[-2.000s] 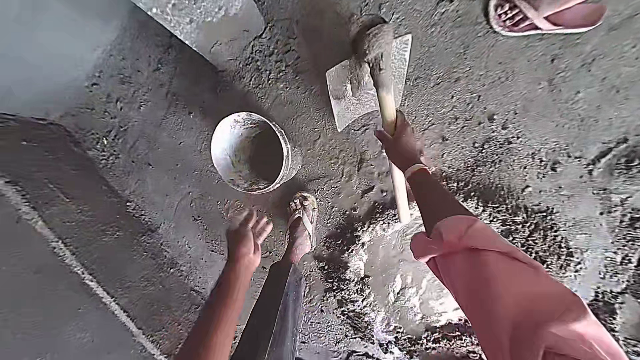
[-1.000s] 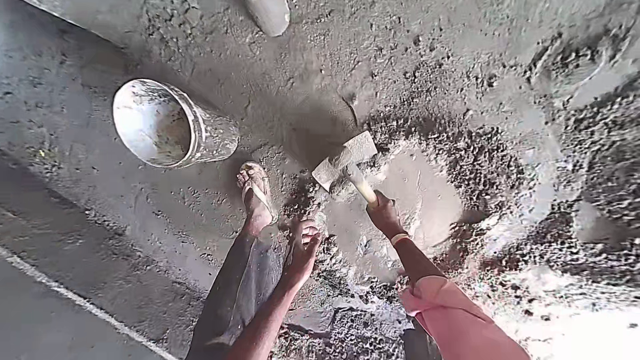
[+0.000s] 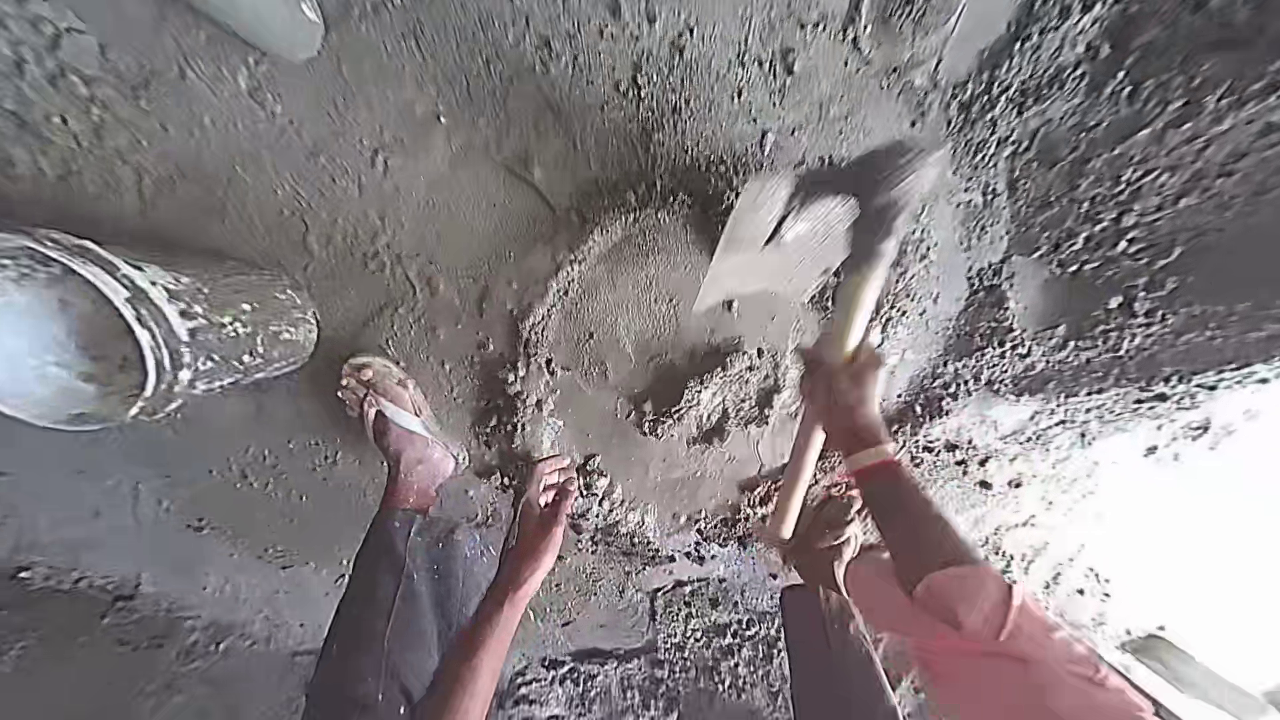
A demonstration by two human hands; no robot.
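My right hand (image 3: 845,395) grips the wooden handle (image 3: 865,300) of a hoe. Its broad metal blade (image 3: 775,240), blurred, is raised at the right side of a round patch of wet mortar (image 3: 630,310). The handle's lower end is near my right foot (image 3: 825,525). With nothing in it and its fingers loosely bent, my left hand (image 3: 545,500) hangs near the left lower edge of the mortar. A disturbed lump of mortar (image 3: 720,400) lies in the patch below the blade.
A mortar-stained bucket (image 3: 165,330) stands at the left, beyond my sandalled left foot (image 3: 395,415). Part of a pale object (image 3: 270,25) shows at the upper left. Rough, gritty ground (image 3: 1130,200) spreads to the right, brightly lit lower down.
The hoe, held low over the mortar one second ago, is now raised to the right in my right hand. The view has shifted to the mortar patch.
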